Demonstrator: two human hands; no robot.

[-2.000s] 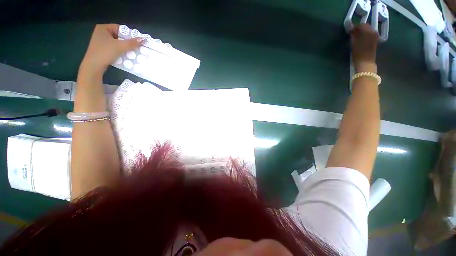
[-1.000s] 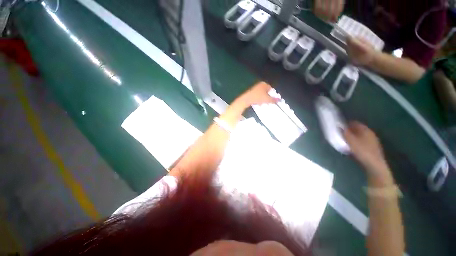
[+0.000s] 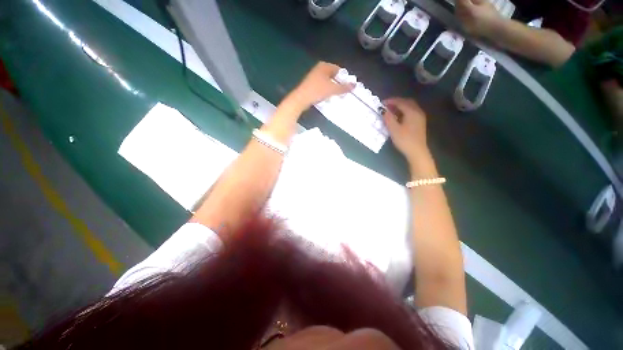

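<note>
My left hand (image 3: 324, 83) holds a white sticker sheet (image 3: 356, 124) by its upper left end, above the green belt. The sheet's far edge is curled into scallops. My right hand (image 3: 407, 126) is at the sheet's right end, with thumb and fingertips together at its edge. A small dark spot shows at these fingertips; I cannot tell what it is or whether a sticker is held. A large bright white stack of sheets (image 3: 341, 205) lies directly before me, partly covered by my hair.
White plastic housings (image 3: 475, 81) stand in a row on the green belt (image 3: 519, 164). Another person's hand (image 3: 478, 15) is at the top right. A second white stack (image 3: 174, 156) lies left. A metal post (image 3: 212, 51) with a black cable rises at upper left. A white roll (image 3: 520, 325) lies lower right.
My right hand has moved left to the sheet and no longer holds the white housing seen blurred a second ago. My left hand still holds the sheet. The view has shifted.
</note>
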